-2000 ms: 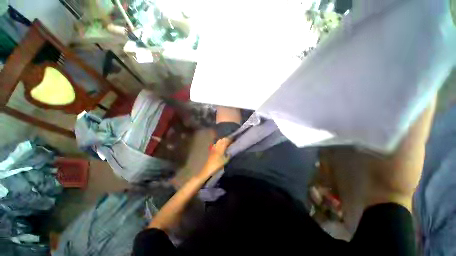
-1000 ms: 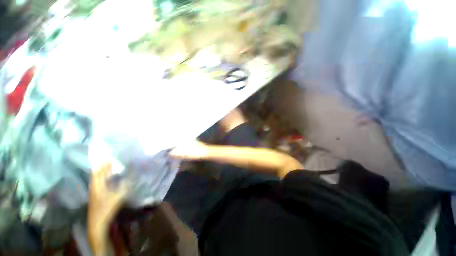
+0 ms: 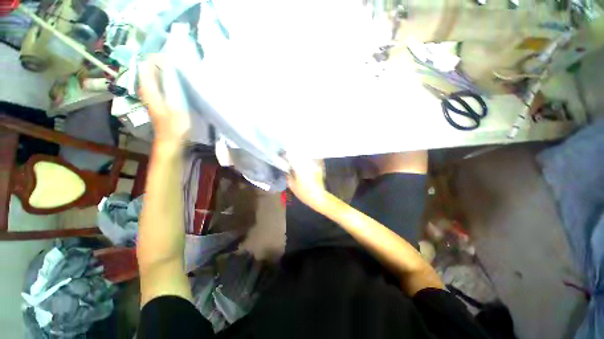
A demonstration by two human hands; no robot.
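A grey garment panel [image 3: 228, 122], washed pale by glare, lies along the left front edge of the white table [image 3: 377, 132] and hangs a little below it. My left hand [image 3: 162, 106] is on its left part, the fingers lost in glare. My right hand [image 3: 306, 177] grips the panel's lower edge at the table's front edge, above my lap. The needle area is not readable in the glare. Fabric scissors [image 3: 463, 110] with black loop handles lie on the table, right of both hands.
A wooden chair [image 3: 132, 159] with grey cloth stands at left. A grey bundle [image 3: 73, 291] lies at lower left. A blue-grey cloth pile [image 3: 573, 198] is at far right. A white band with dark marks [image 3: 526, 106] hangs at the table's right end.
The view has swung about. The large panel raised at right two seconds ago now lies at left on the table. Both hands are now at the cloth near the table's left front.
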